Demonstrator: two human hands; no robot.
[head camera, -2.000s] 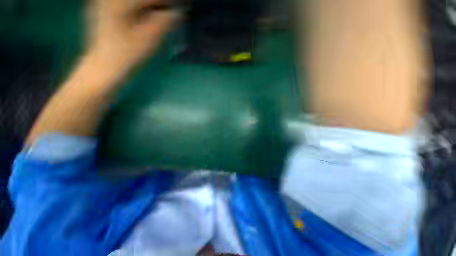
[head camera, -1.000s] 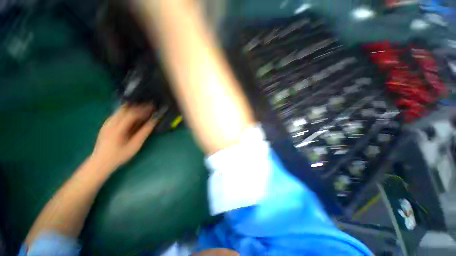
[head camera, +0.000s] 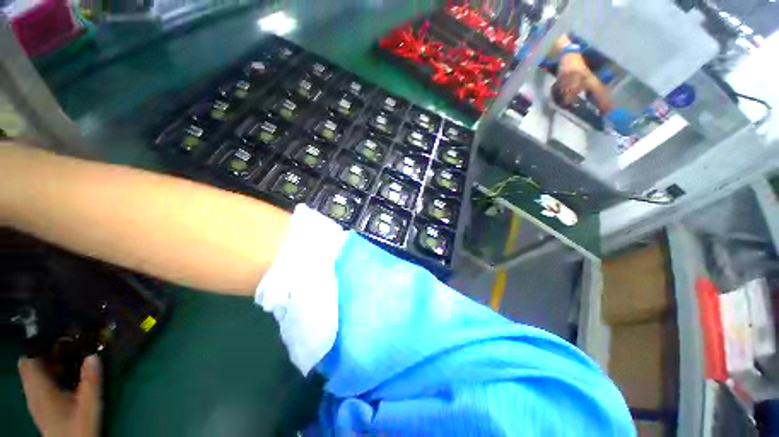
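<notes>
The black fixture with a yellow sticker on its corner lies at the lower left on the green mat. My left hand is at the bottom left edge, thumb and finger apart at the fixture's near side, around a small dark workpiece; whether they grip it is unclear. My right forearm crosses from the blue sleeve to the left edge, and the right hand is out of the picture. A black compartment tray with parts in rows of pockets lies beyond the right forearm.
A bundle of red parts lies behind the tray. Further right is a grey-framed station with another person's hands and arms. Cardboard boxes and red and white items stand at the right. A pink bin is at the top left.
The view has swung right, so the fixture and left hand now sit at the lower left and the tray is sharp. The right forearm now reaches out of the left edge.
</notes>
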